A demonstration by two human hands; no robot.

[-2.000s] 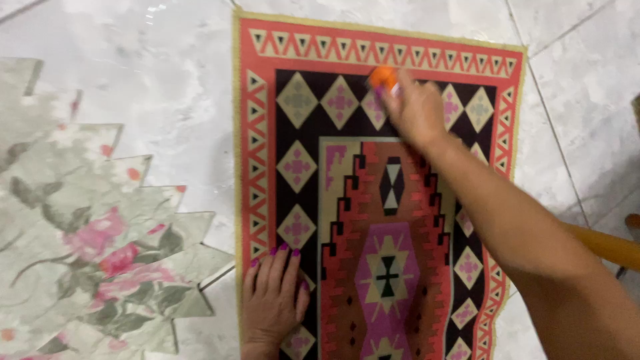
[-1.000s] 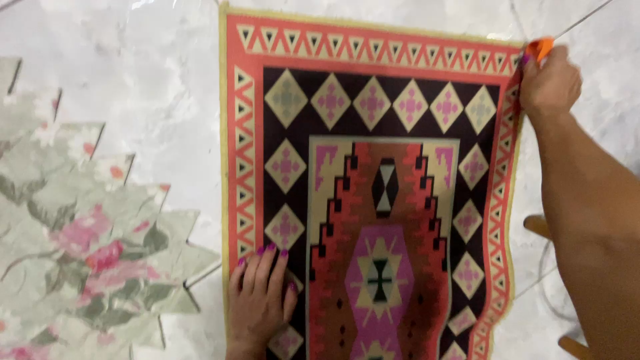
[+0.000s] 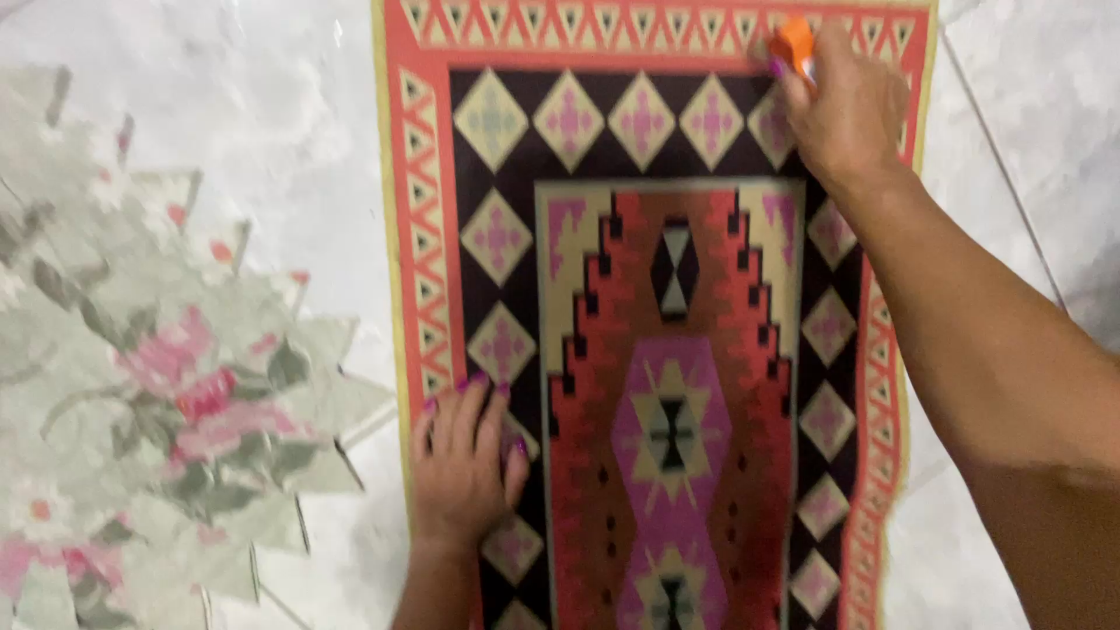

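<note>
A patterned rug [image 3: 674, 306] with a coral border, black band and cream diamonds lies on the floor. My right hand [image 3: 844, 109] is at its upper right part, closed around a small orange object [image 3: 794, 44]; blur and the fingers hide what kind of object it is. On the rug's left border and black band my left hand [image 3: 468, 455] rests flat, palm down, with nothing in it. The rug's right edge is wavy lower down, beside my right forearm.
To the left lies a pale green floral cloth or mat [image 3: 201, 394] with a jagged, pointed edge, one point reaching close to the rug. Both lie on a glossy white marble-look tiled floor [image 3: 289, 131] with thin joint lines.
My right hand, holding the orange object, went from the upper middle of the rug to its upper right corner, then back leftward along the top border. My left hand stays on the left border.
</note>
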